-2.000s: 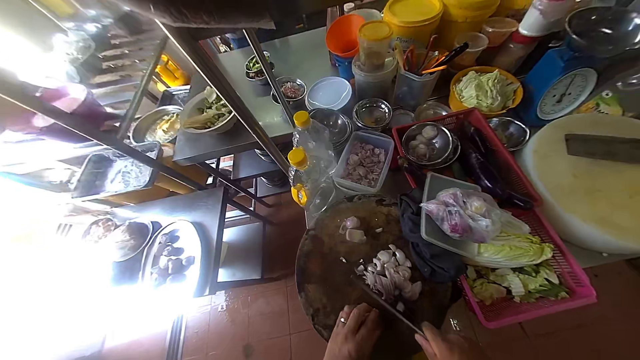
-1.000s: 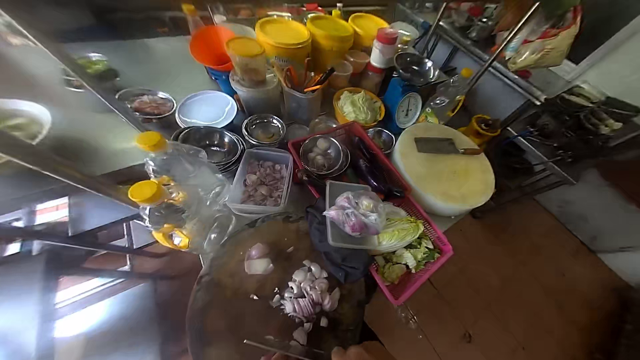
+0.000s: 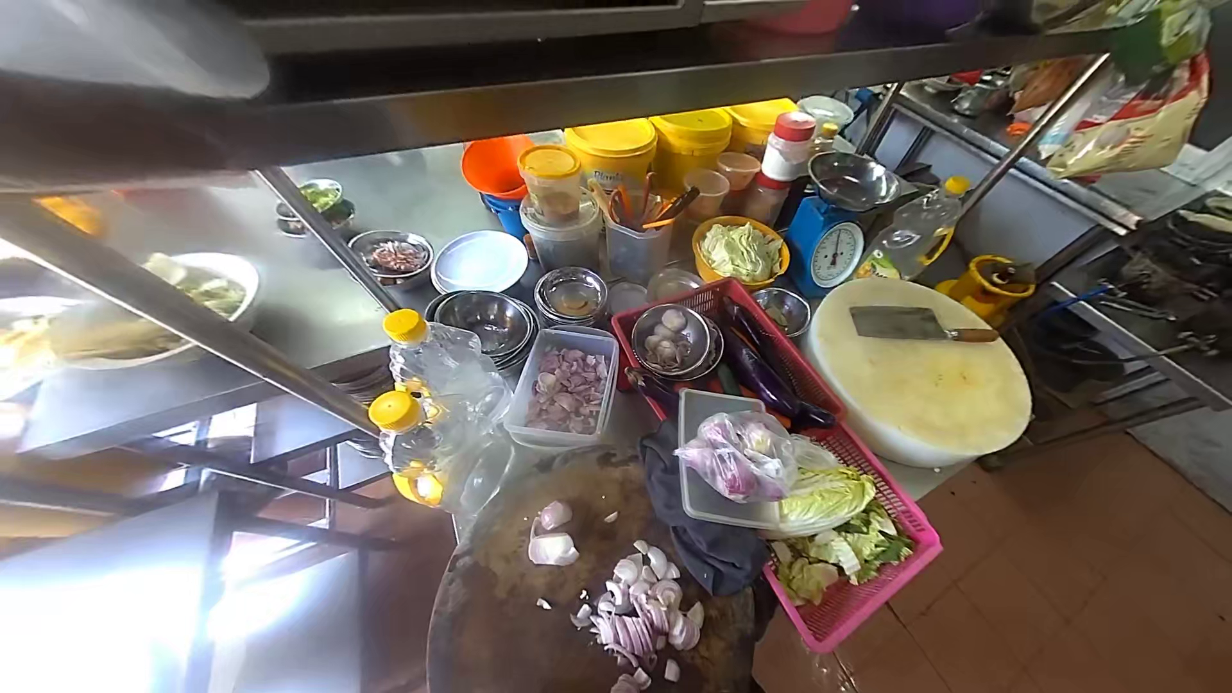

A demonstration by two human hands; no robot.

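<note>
Neither of my hands shows in the view now, and the knife seen earlier is out of sight too. A round wooden chopping board (image 3: 500,616) fills the bottom middle, its lower edge cut off by the frame. Sliced shallots (image 3: 635,616) lie heaped on its right part, with larger shallot pieces (image 3: 552,550) further up on the left. Behind the board stands a clear plastic tub of cut shallots (image 3: 568,390). A bag of peeled shallots (image 3: 739,456) rests on a plastic lid or tray (image 3: 695,515), over a dark cloth (image 3: 714,558).
Pink and red baskets (image 3: 837,626) hold cabbage and eggplants (image 3: 760,375). At the right, a cleaver (image 3: 900,323) lies on a thick white round board (image 3: 924,414). Plastic bottles (image 3: 414,366) stand left, steel bowls (image 3: 486,322) behind them. A blue scale (image 3: 825,245) stands at the back, below a metal shelf (image 3: 577,106).
Both hands and the knife, seen at the bottom edge two seconds ago, have left the view. The view has swung up and to the right.
</note>
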